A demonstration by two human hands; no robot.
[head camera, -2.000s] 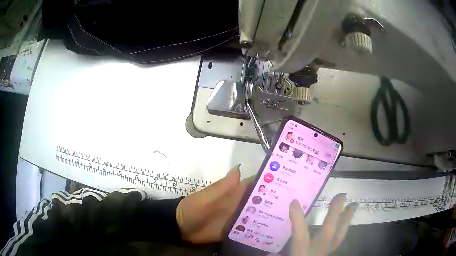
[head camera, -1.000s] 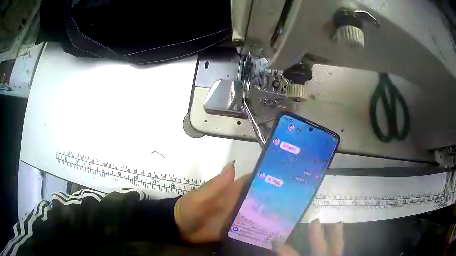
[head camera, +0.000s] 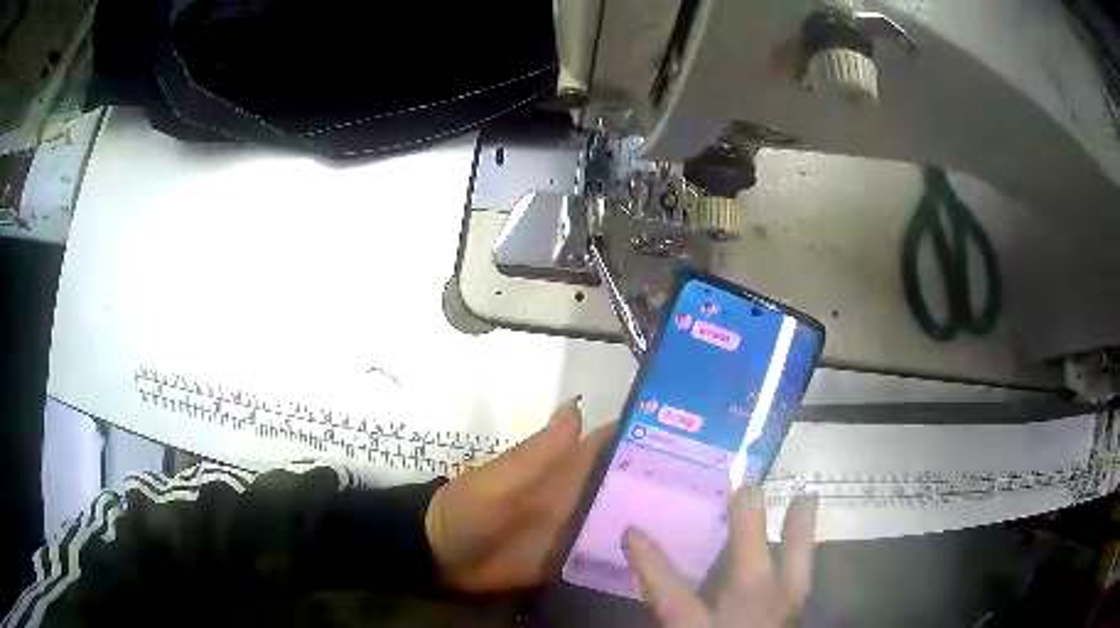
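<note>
A smartphone (head camera: 706, 417) with a blue and pink screen lies tilted over the table's front edge, near the machine bed. My left hand (head camera: 522, 509) holds it from the left side, with the thumb raised and the other fingers hidden behind the phone. My right hand (head camera: 737, 570) is at the phone's lower right, fingers spread, with one fingertip over the lower part of the screen. It grips nothing. The lower part of my right hand is cut off by the bottom edge and blurred.
The off-white sewing machine head (head camera: 786, 98) stands behind the phone, with a metal plate (head camera: 540, 233) below it. Dark cloth (head camera: 356, 74) with a pale seam lies at the back left. Green-handled scissors (head camera: 952, 258) lie on the bed at right. Ruler markings (head camera: 307, 423) run along the white table.
The screen has changed from a pink list to a blue chat view, now with a pale panel in its lower half. My right hand moved down, then back up over the screen. My left hand keeps its hold.
</note>
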